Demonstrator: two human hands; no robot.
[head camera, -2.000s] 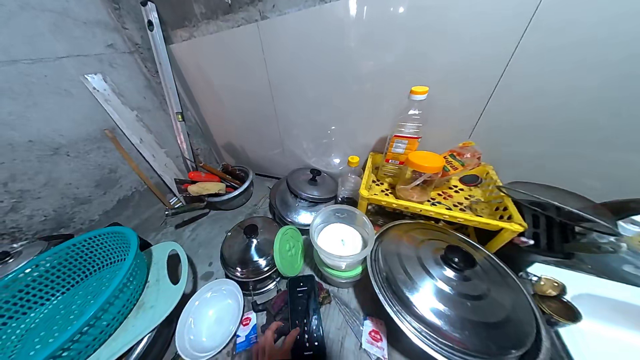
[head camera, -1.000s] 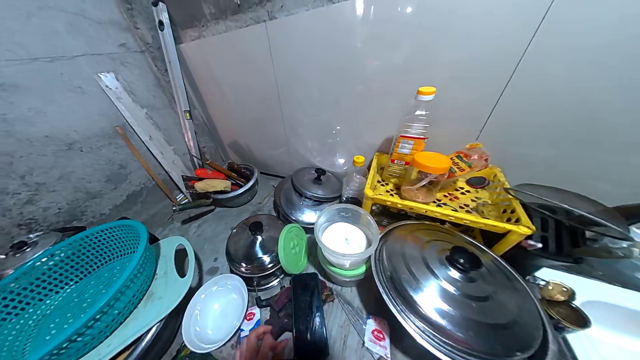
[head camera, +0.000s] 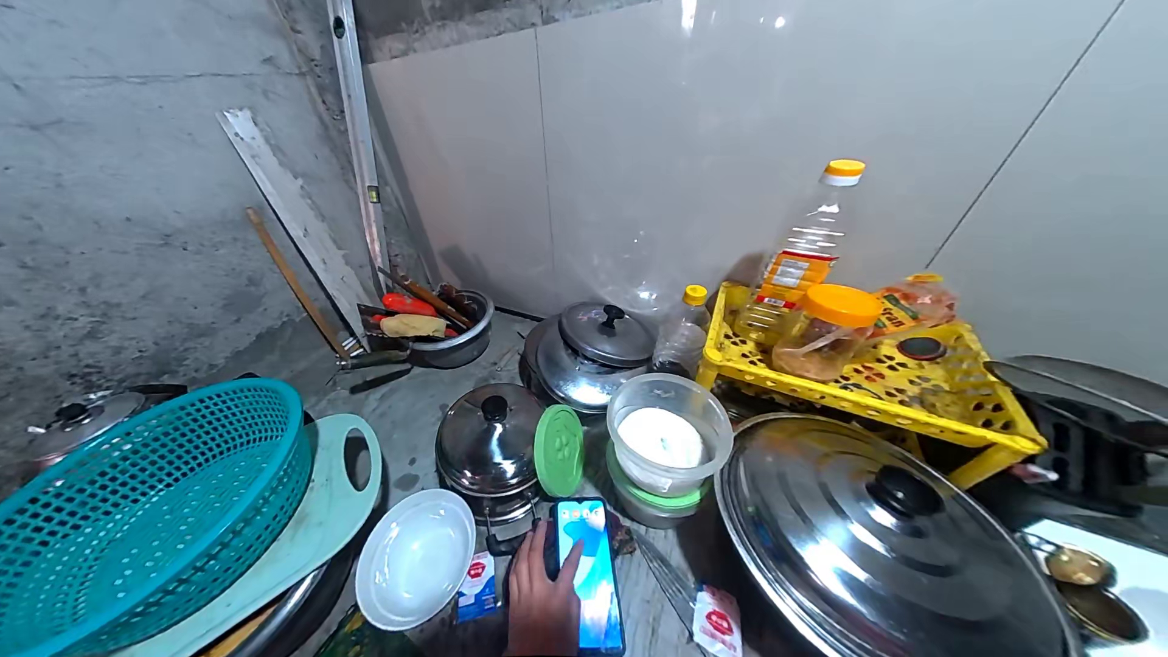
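My left hand (head camera: 545, 593) reaches in from the bottom edge, its thumb over the lit screen of a smartphone (head camera: 589, 575) and its other fingers beside the phone's left edge. My right hand is out of view. Left of my hand are a blue-and-white packet (head camera: 477, 589) and a white oval bowl (head camera: 416, 558). Beyond the phone, a green lid (head camera: 558, 451) leans against a lidded steel pot (head camera: 490, 438). An uncovered clear plastic tub (head camera: 717, 436) with white contents rests on a green-rimmed container (head camera: 652, 500).
A teal basket (head camera: 265, 511) and a pale green board (head camera: 342, 511) lie left. At right, a large steel-lidded pot (head camera: 821, 511) stands before a yellow crate (head camera: 849, 397) with bottles. A red-and-white packet (head camera: 717, 622), a whisk and a tool-filled bowl (head camera: 461, 351) are also there.
The phone screen was dark and is now lit. My left hand has moved farther up beside the phone, with the thumb over its screen.
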